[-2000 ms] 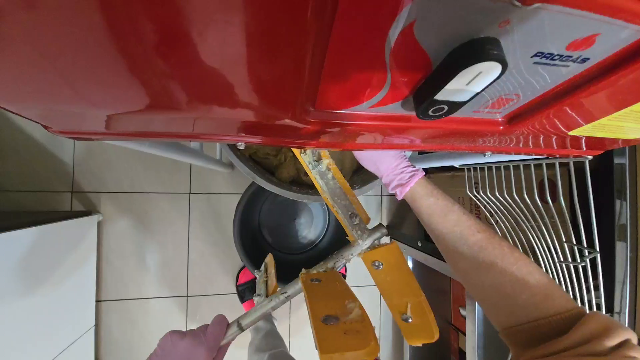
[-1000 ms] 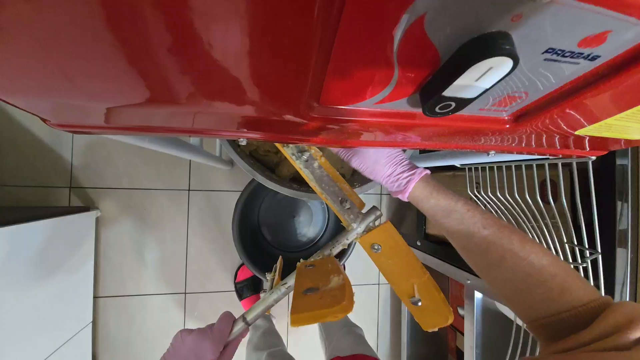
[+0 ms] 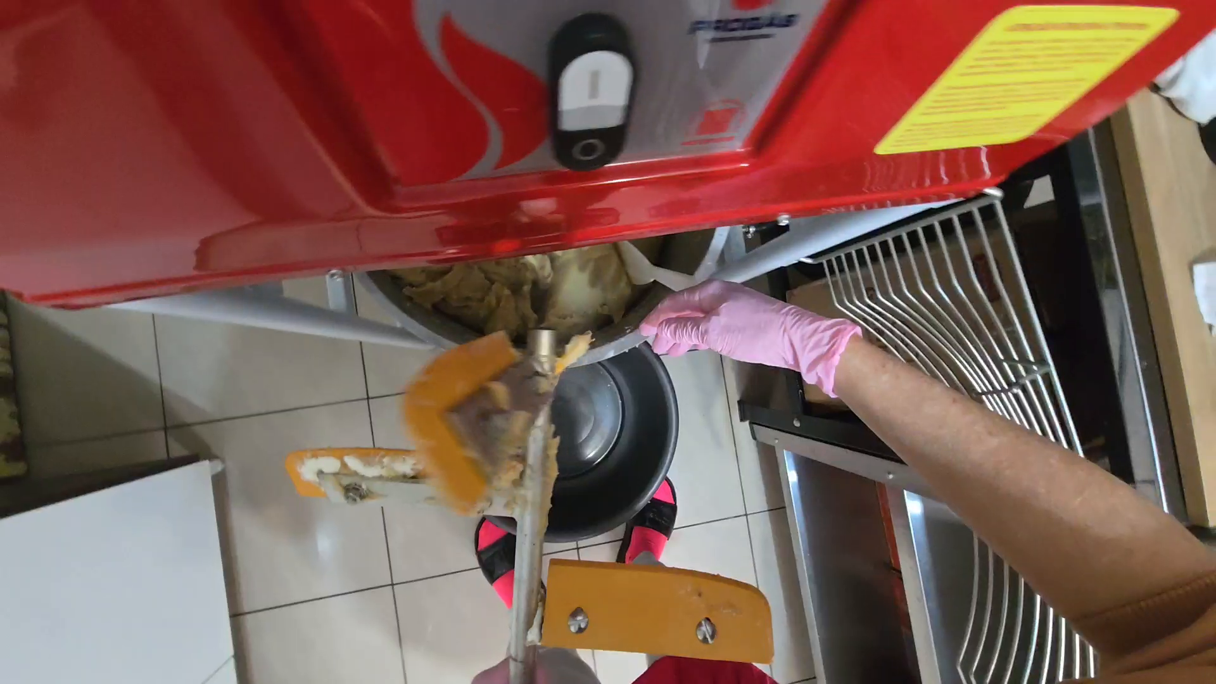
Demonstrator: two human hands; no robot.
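Observation:
My left hand [image 3: 518,670], in a pink glove at the bottom edge, grips the lower end of a metal mixer shaft [image 3: 528,532]. The shaft carries several orange paddle blades [image 3: 655,611], smeared with dough-like residue. My right hand [image 3: 750,332], in a pink glove, is at the right side of a metal mixing bowl's rim [image 3: 608,350]; its fingers are bent around a pale, thin tool [image 3: 651,271], partly hidden. In the bowl lies a thick brownish mass [image 3: 489,293]. The shaft's upper end is in front of the bowl's rim.
The red mixer housing [image 3: 237,142] with a switch [image 3: 592,90] spans the top. A dark grey tub [image 3: 655,427] stands on the tiled floor below the bowl, near my feet. A wire guard [image 3: 988,313] and metal frame are at right, a white panel [image 3: 104,579] at lower left.
The paddle shaft has swung from slanting to nearly upright in view, and its blades have turned. My left hand has moved to the bottom edge. The view has shifted.

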